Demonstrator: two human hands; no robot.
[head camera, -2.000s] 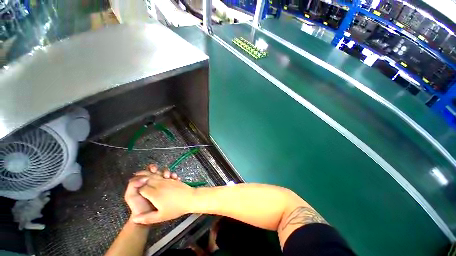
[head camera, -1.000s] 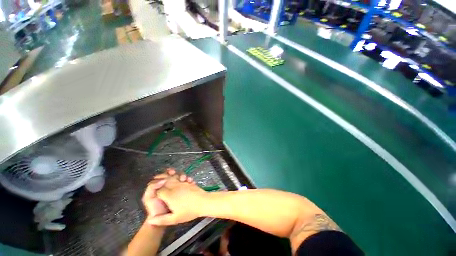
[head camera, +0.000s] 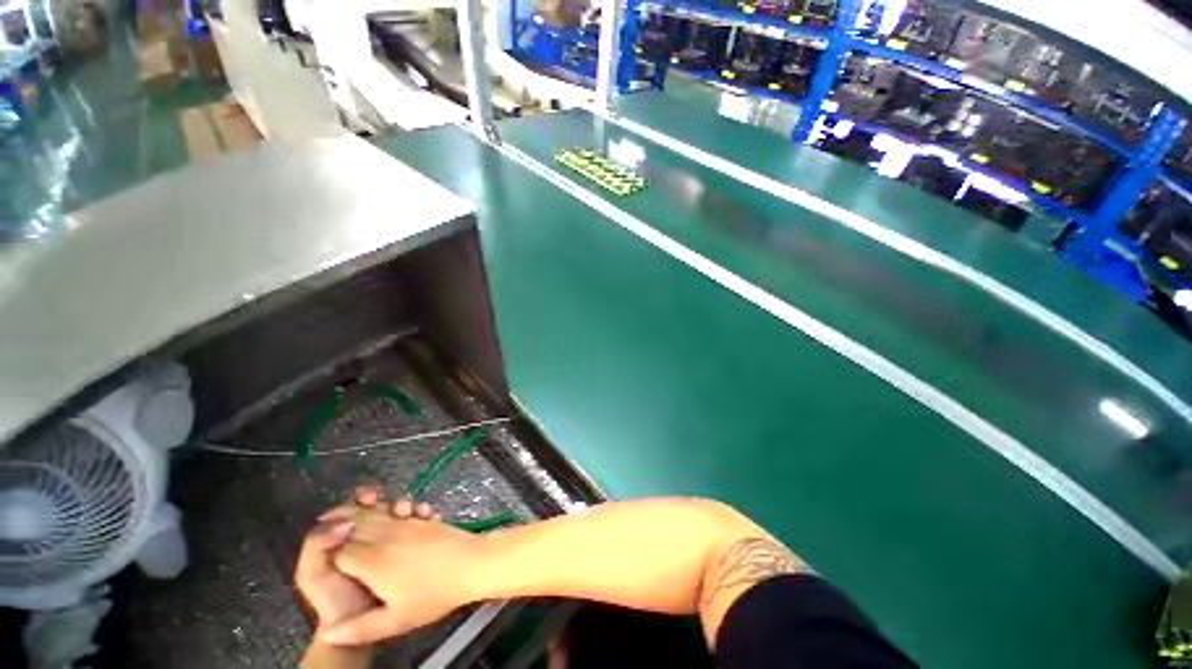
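My right hand (head camera: 412, 565) and my left hand (head camera: 323, 584) are clasped together above the mesh tray (head camera: 235, 555), with no tool in them. My right hand lies over the left, and the interlaced fingers partly hide each other. Green-handled cutters (head camera: 350, 392) lie spread open on the mesh at the back. Another green handle pair (head camera: 448, 461) lies just behind my hands, partly covered by them. Small shiny bits are scattered on the mesh.
A metal hood (head camera: 262, 229) covers the tray's back. A white fan (head camera: 79, 503) stands at left, above a whitish bundle (head camera: 66, 630). A green conveyor (head camera: 628, 379) with pale rails carries a panel (head camera: 601, 171) far off. Another board (head camera: 1176, 621) shows at the lower right edge.
The camera view has turned, so the tray, fan and far panel sit further left and lower than one second ago. A board edge now shows at lower right. My hands stay clasped.
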